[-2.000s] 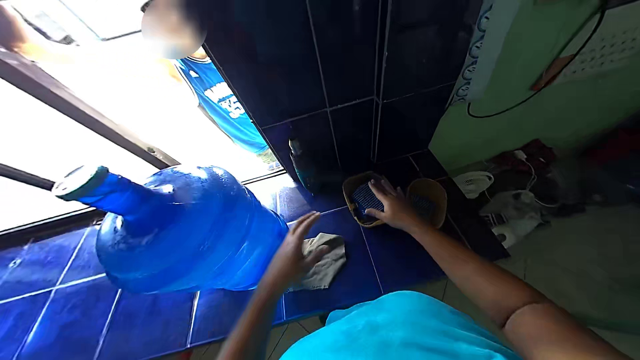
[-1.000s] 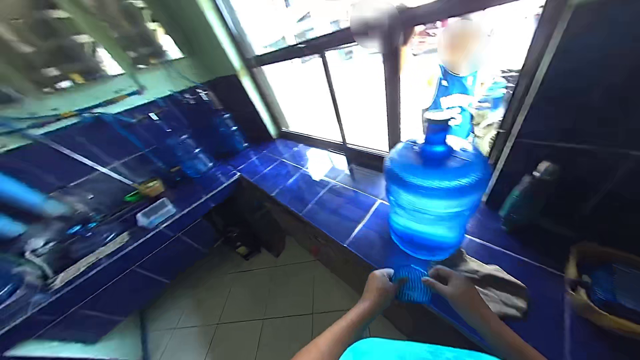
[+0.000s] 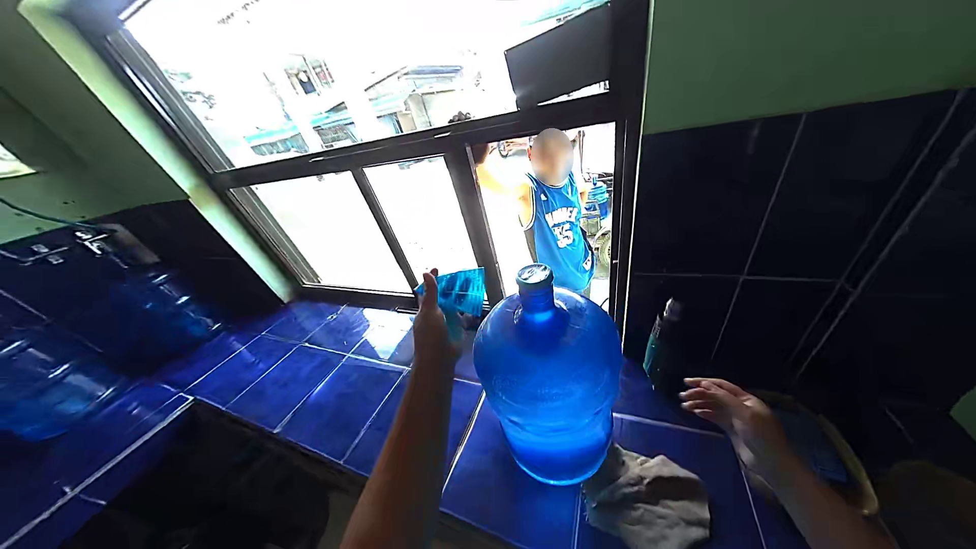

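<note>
My left hand [image 3: 436, 324] is raised left of the large blue water jug [image 3: 549, 366], gripping a translucent blue plastic piece [image 3: 461, 291], probably a shrink seal. The jug stands upright on the blue tiled counter [image 3: 343, 389], its neck closed with a cap or cover [image 3: 534, 274]. To the right of the jug, my right hand [image 3: 728, 408] hangs with fingers slightly bent and nothing in them, near a basket [image 3: 862, 488] that holds blue items. A crumpled grey cloth [image 3: 652, 499] lies against the jug's base.
A dark bottle [image 3: 657, 343] stands by the tiled wall at the right. Beyond the open window pane is a person in a blue jersey [image 3: 563, 229]. More blue water jugs [image 3: 53, 381] are at the left. The dark window frame [image 3: 427, 145] rises behind the counter.
The blue plastic piece was between both hands low in front of the jug; now only my left hand holds it, raised beside the jug. My right hand has let go and moved right. The view has swung widely.
</note>
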